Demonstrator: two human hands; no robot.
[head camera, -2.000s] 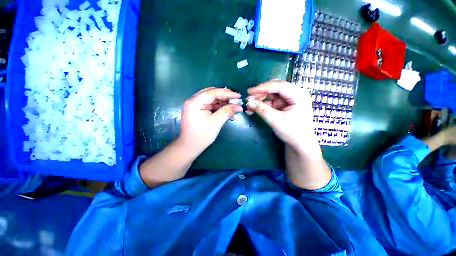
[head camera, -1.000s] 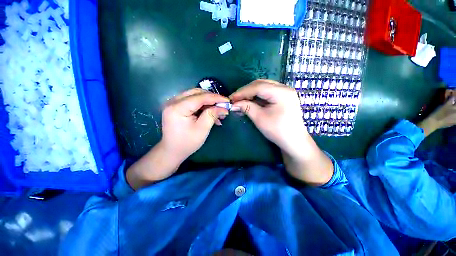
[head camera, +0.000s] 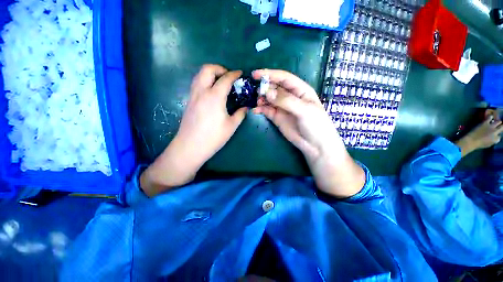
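My left hand (head camera: 212, 110) holds a round black unit (head camera: 240, 96) with a pale, shiny centre between its thumb and fingers, over the dark-green tabletop (head camera: 176, 44). My right hand (head camera: 292, 104) is close on the right of the unit and pinches a small whitish piece (head camera: 265, 85) upright between thumb and fingers. The fingertips of my right hand are at the unit's right edge; whether the small piece touches the unit I cannot tell. One white plastic piece (head camera: 262, 44) lies flat beyond my hands.
A large blue bin (head camera: 113, 93) of translucent white pieces stands at left. A small blue bin (head camera: 344, 16), white pieces (head camera: 263, 6), a clear blister tray (head camera: 367, 71), a red bin (head camera: 439, 38) and a crumpled white item (head camera: 466, 69) lie ahead and right. Another person's sleeve (head camera: 435, 176) is at right.
The black unit, lying beyond my hands a second ago, is now in my left hand. My hands, earlier together on a small piece, have parted; my right hand keeps a small whitish piece.
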